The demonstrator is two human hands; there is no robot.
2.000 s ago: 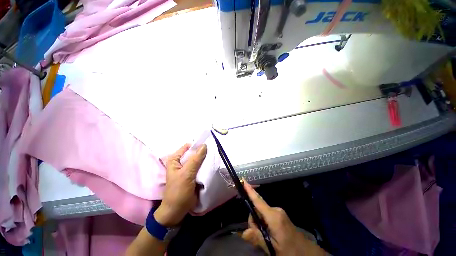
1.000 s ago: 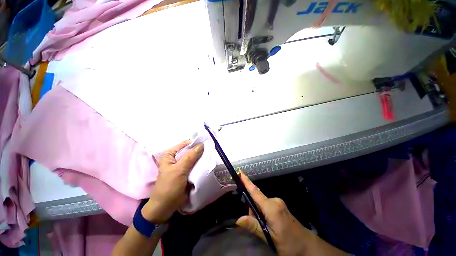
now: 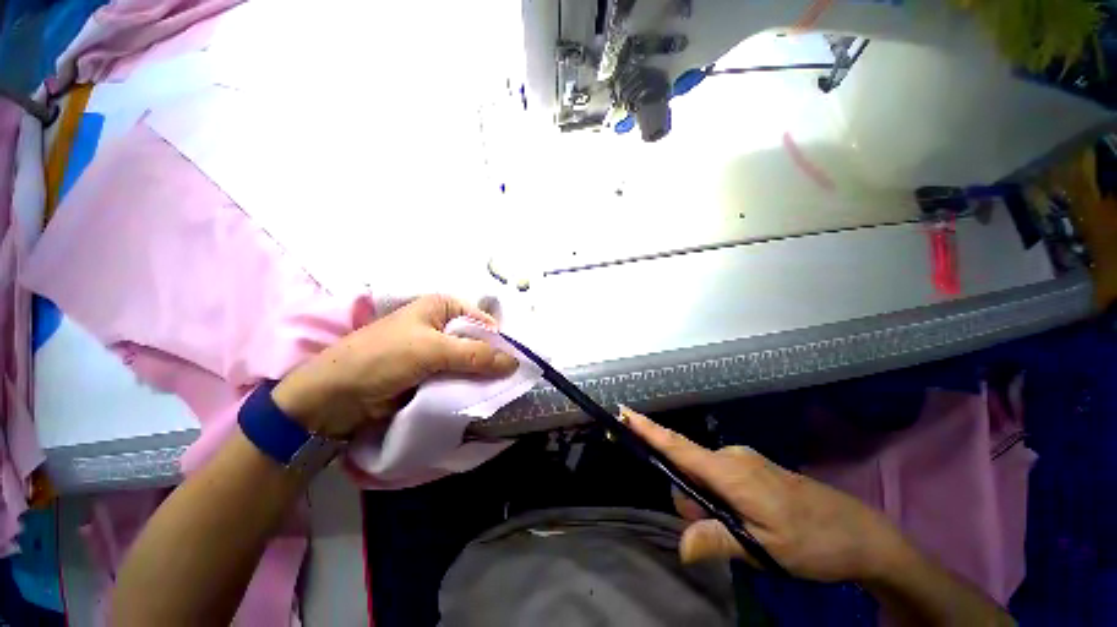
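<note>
My left hand [image 3: 410,355] pinches the edge of a pink garment panel [image 3: 202,263] near the table's front edge; a paler, folded part hangs below the fingers. The rest of the panel spreads left over the white table. My right hand [image 3: 772,508] holds black tailor's shears [image 3: 619,429], their handles hidden in the hand. The blades look closed or nearly so, and the tip is at the pinched cloth edge, beside my left fingertips. Whether the tip touches the cloth is hard to tell.
The sewing machine head [image 3: 613,74] stands behind. A dark tool with a red-pink part [image 3: 943,254] lies at the table's right. Pink pieces [image 3: 147,37] lie at the back left, and another pink piece [image 3: 937,490] is at the lower right. The ruler-marked table edge [image 3: 784,349] runs across the front.
The view has shifted. My left hand has turned and folded the cloth edge over. The shears have moved down and right, with the blades lying at a flatter slant.
</note>
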